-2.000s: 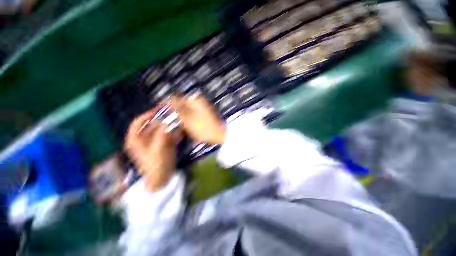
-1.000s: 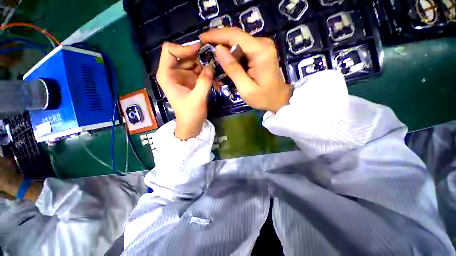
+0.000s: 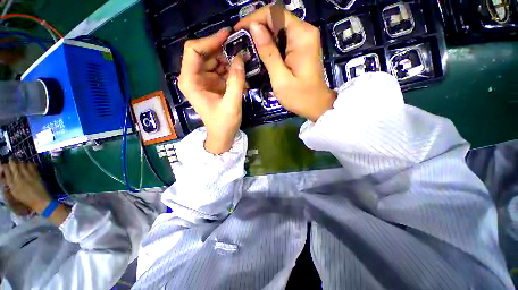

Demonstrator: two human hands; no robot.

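Observation:
A watch housing point(image 3: 246, 45) with a silver rim and dark interior is held tilted above the black blister tray point(image 3: 439, 59). My left hand point(image 3: 213, 85) grips it, thumb over its face and fingers at its upper left edge. My right hand point(image 3: 295, 65) pinches its upper right rim with thumb and index finger. A dark, narrow strip, which looks like tweezers point(image 3: 277, 22), lies across my right hand's fingers; its tip is not clear. More housings, such as one at the right point(image 3: 348, 34), sit in the tray's pockets.
The blue box point(image 3: 85, 90) with a clear cylinder point(image 3: 23, 99) stands left. The orange-bordered fixture point(image 3: 153, 120) is beside it, near cables. White pads point(image 3: 167, 152) and a yellow-green liner point(image 3: 278, 150) lie at the front. Another person's hands point(image 3: 25, 184) show lower left.
The housing is raised slightly and its dark face shows more. The dark strip across my right hand now shows. The tray view has shifted up and right. The other person's hands have come into view.

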